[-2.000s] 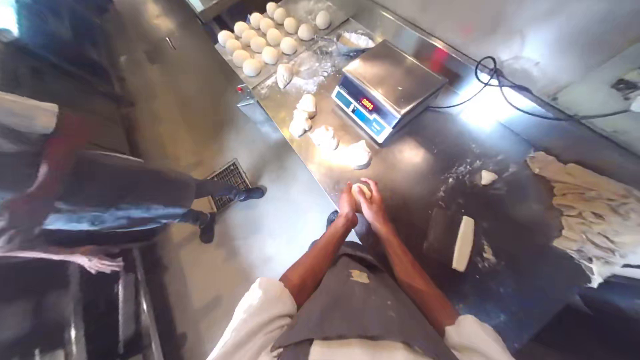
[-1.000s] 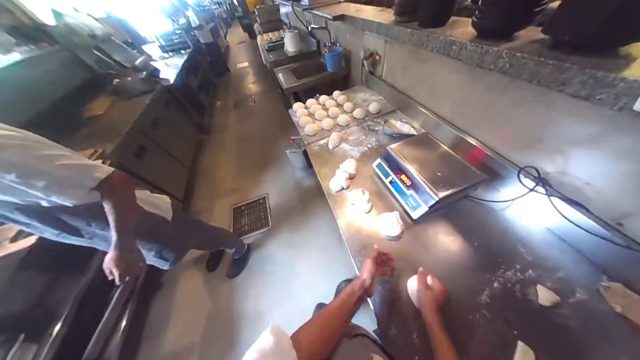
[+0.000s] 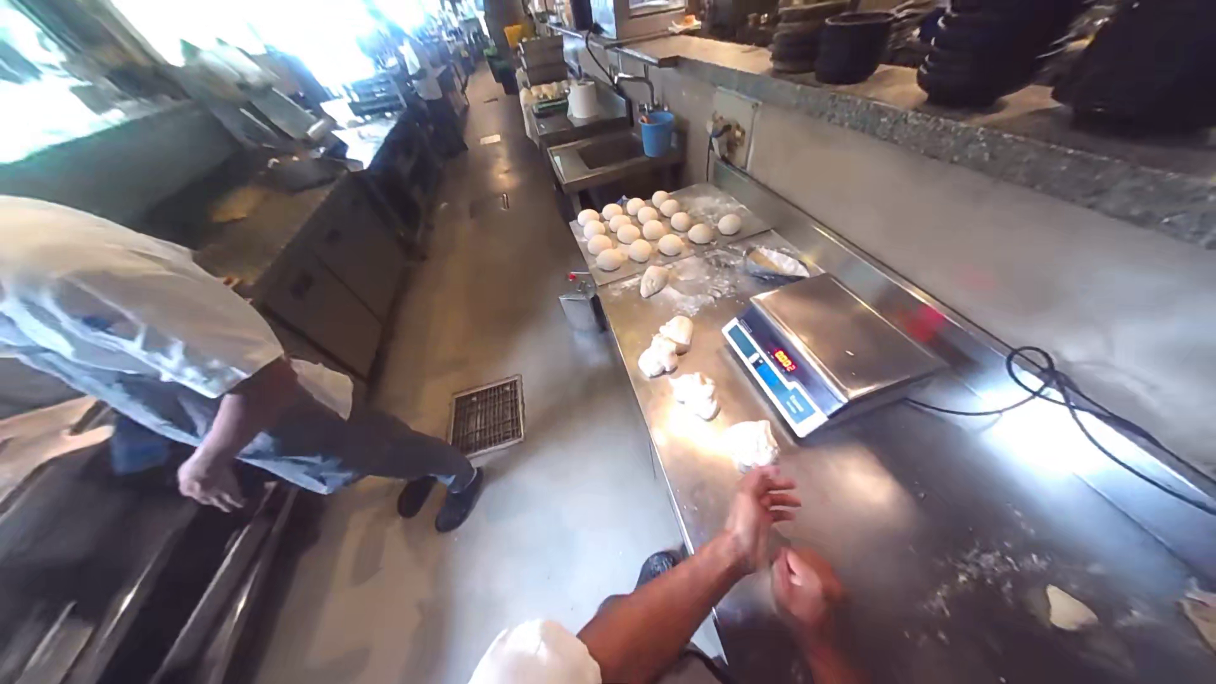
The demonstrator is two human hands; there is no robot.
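My left hand (image 3: 763,513) is above the steel worktop, fingers apart and nothing seen in it, just below a lump of dough (image 3: 752,445). Beside it, nearer to me, my right hand (image 3: 806,587) has curled fingers; whether dough is inside is hidden. More rough lumps of dough (image 3: 696,394) lie along the worktop's left edge. A digital scale (image 3: 855,332) with a bare steel plate and lit display stands to their right. Farther back, rows of round dough balls (image 3: 652,229) sit on a floured board, and a scoop (image 3: 777,264) holds flour.
A small dough scrap (image 3: 1070,608) and scattered flour lie at the right. The scale's black cable (image 3: 1054,380) loops by the wall. A person (image 3: 142,313) leans at the left, near a floor drain (image 3: 486,415). A blue bucket (image 3: 656,133) stands by the sink.
My hands have come closer together. The dough seen at my right hand one second ago no longer shows. Since two seconds ago the view has tilted up along the aisle.
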